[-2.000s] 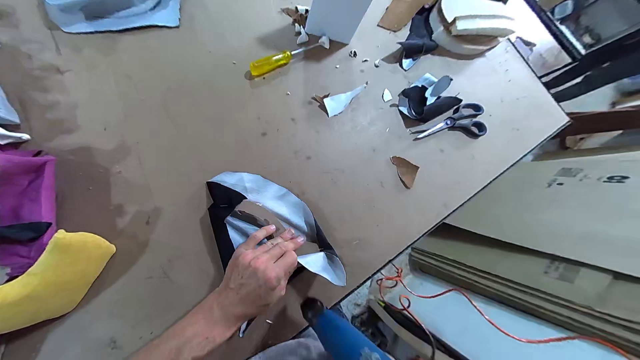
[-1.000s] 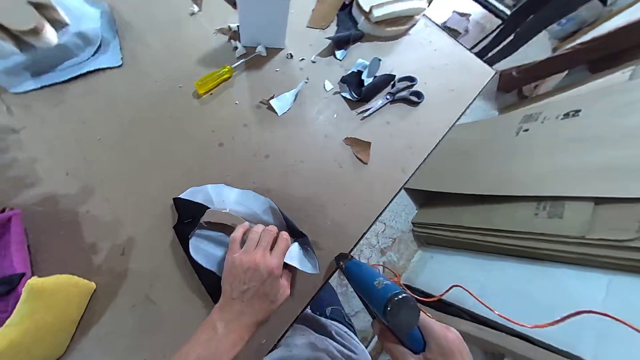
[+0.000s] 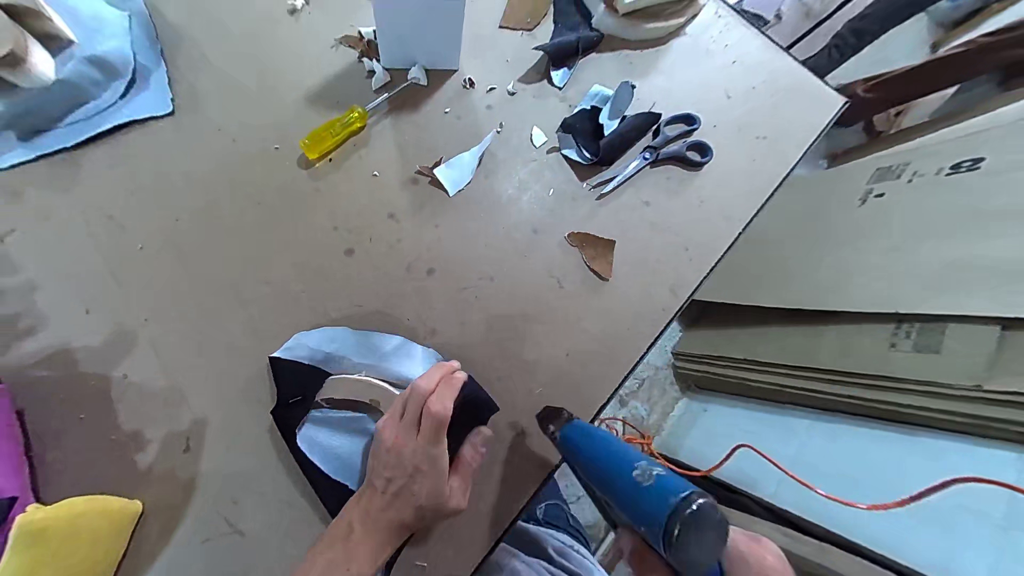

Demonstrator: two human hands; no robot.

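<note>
A piece of black fabric with a light blue-grey backing [image 3: 352, 352] lies near the table's front edge, around a curved, pale, thin-edged part [image 3: 360, 390]. My left hand [image 3: 428, 448] rests on its right side, with the fingers bent over the fabric; the fingertips and whatever they pinch are partly hidden. My right hand [image 3: 748, 552], at the bottom edge of the view, grips a blue heat gun [image 3: 632, 480]. The gun's dark nozzle points up and left, a short way right of the fabric and apart from it.
A yellow-handled screwdriver [image 3: 336, 134], scissors [image 3: 656, 152], fabric scraps [image 3: 596, 128] and a brown scrap [image 3: 594, 254] lie farther back on the table [image 3: 280, 264]. Yellow [image 3: 72, 532] and magenta pieces are at left. Cardboard sheets [image 3: 880, 240] and an orange cord [image 3: 800, 475] lie beyond the right edge.
The heat gun has come farther into view, its nozzle now over the table edge. My left hand has shifted toward the fabric's right side, where the pale flap is no longer seen spread out.
</note>
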